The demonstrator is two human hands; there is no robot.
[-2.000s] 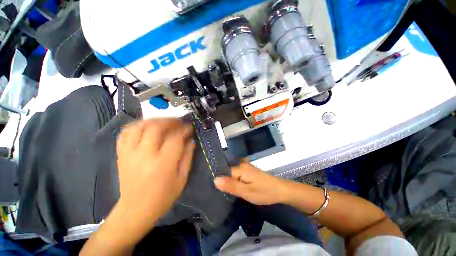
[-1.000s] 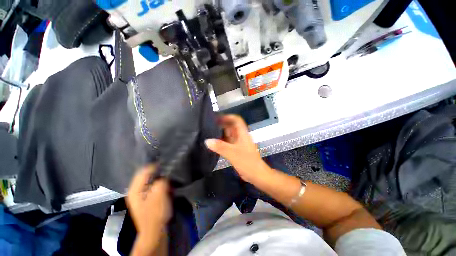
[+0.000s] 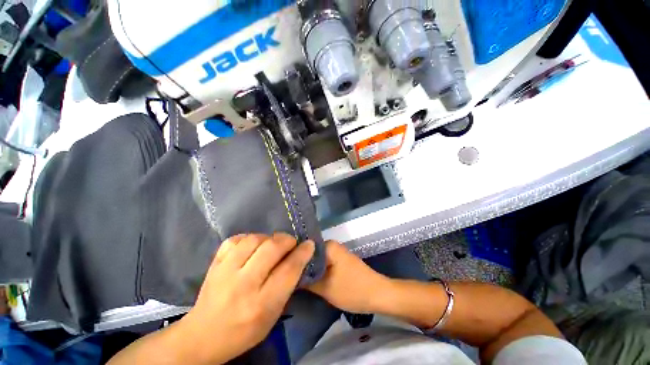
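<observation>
A dark grey garment panel (image 3: 239,178) lies flat to the left of the presser foot (image 3: 289,135), its right edge running beside it. Yellow and bluish stitch lines run along that edge, and a pale stitched seam lies further left. My left hand (image 3: 249,285) presses on the panel's near edge, fingers and thumb on the cloth. My right hand (image 3: 342,278) holds the panel's near right corner; its fingertips are hidden under the cloth and behind my left hand. A stack of cut panels (image 3: 93,207) lies to the left.
The white and blue overlock machine (image 3: 214,43) stands behind, with grey tension knobs (image 3: 331,60) and an orange warning label (image 3: 381,145). Thin tools (image 3: 542,80) lie on the white table (image 3: 499,150). Crumpled grey cloth (image 3: 103,64) is behind left, with more (image 3: 606,235) low right.
My left hand has moved up and right onto the panel's edge, beside my right hand. My right hand has moved nearer to me. The bunched, folded cloth now lies flatter along the needle area.
</observation>
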